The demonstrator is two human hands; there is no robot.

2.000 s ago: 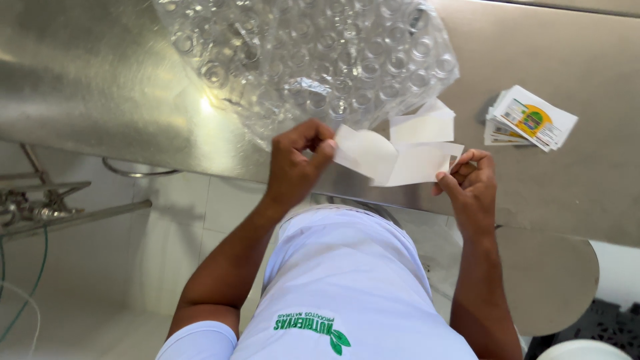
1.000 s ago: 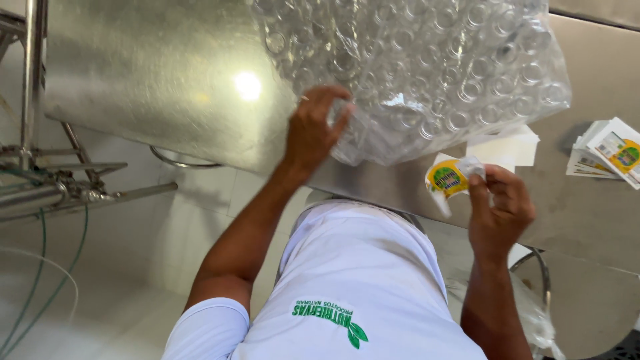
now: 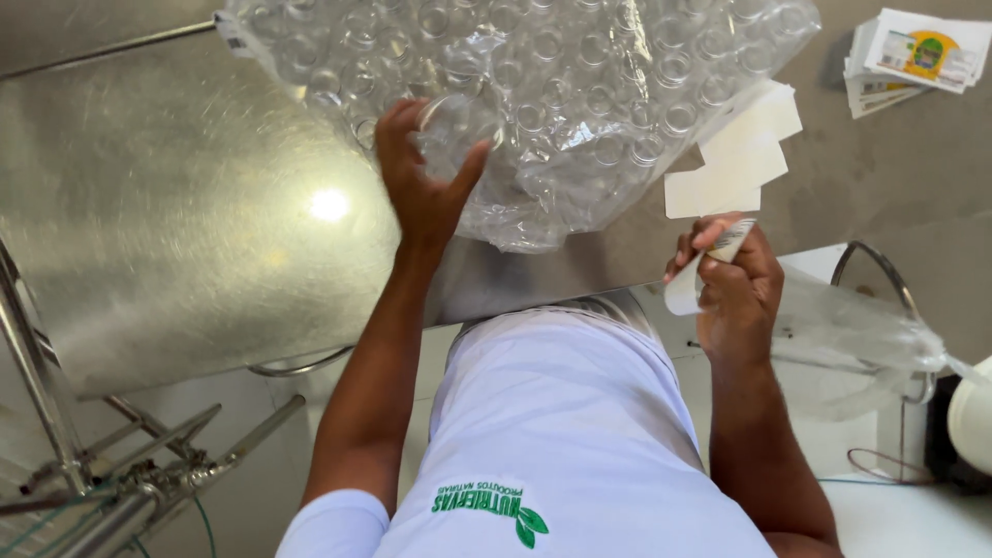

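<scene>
My left hand (image 3: 426, 174) is curved around a clear plastic container (image 3: 463, 128) at the near left part of a large clear plastic bag (image 3: 542, 93) full of round clear containers. Whether this container is inside the bag or in front of its film, I cannot tell. In my right hand (image 3: 732, 283) a curled printed label (image 3: 686, 287) is pinched between thumb and fingers, its white side partly outward. Just beyond that hand lie several overlapping blank white papers (image 3: 725, 174), and a stack of printed labels (image 3: 922, 58) rests farther off at the right.
The stainless steel table (image 3: 194, 217) has its front edge close to my body. Metal tubes and fittings (image 3: 178, 465) stand below at the left. At the right, a tied clear plastic bag (image 3: 860, 333) hangs near a curved metal bar (image 3: 883, 267), with a white bucket (image 3: 973, 422) beyond.
Two seconds ago both hands held white paper pieces. My left hand has moved from the bag's near edge to the container. The label in my right hand, showing its printed face a second ago, is now curled.
</scene>
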